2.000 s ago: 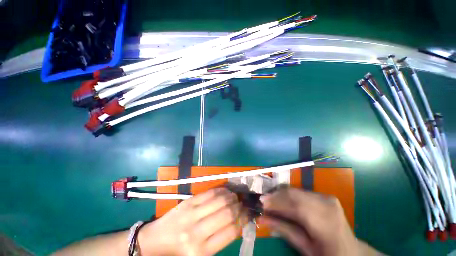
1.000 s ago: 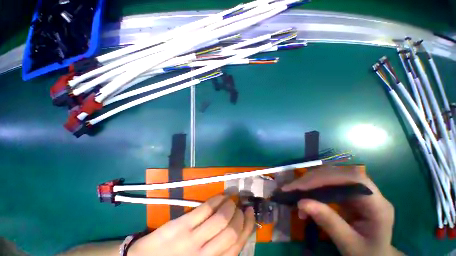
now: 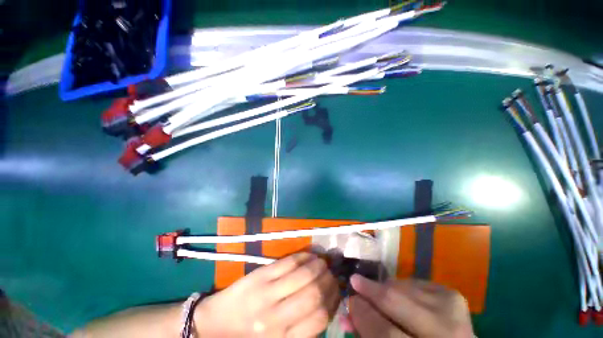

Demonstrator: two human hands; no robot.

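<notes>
The wire harness lies across the orange base board. Its red-and-black plug is off the board's left end. The upper sleeved leg ends in loose coloured wires at right. My left hand is closed around the lower leg's end; its wires are hidden by the fingers. My right hand meets it over the taped holding fixture, fingertips at a small dark part, blurred and partly covered. No tool handle shows; I cannot tell whether the right hand holds one.
A blue bin of black parts is at upper left. A harness pile with red plugs at left lies beside it. Another harness pile is at right. Loose black housings lie on the green mat. A pale rail runs behind.
One second ago my right hand held a black-handled tool pointing right; now that handle is out of sight and the hand is lower, fingertips close to my left hand. The whole view has shifted slightly.
</notes>
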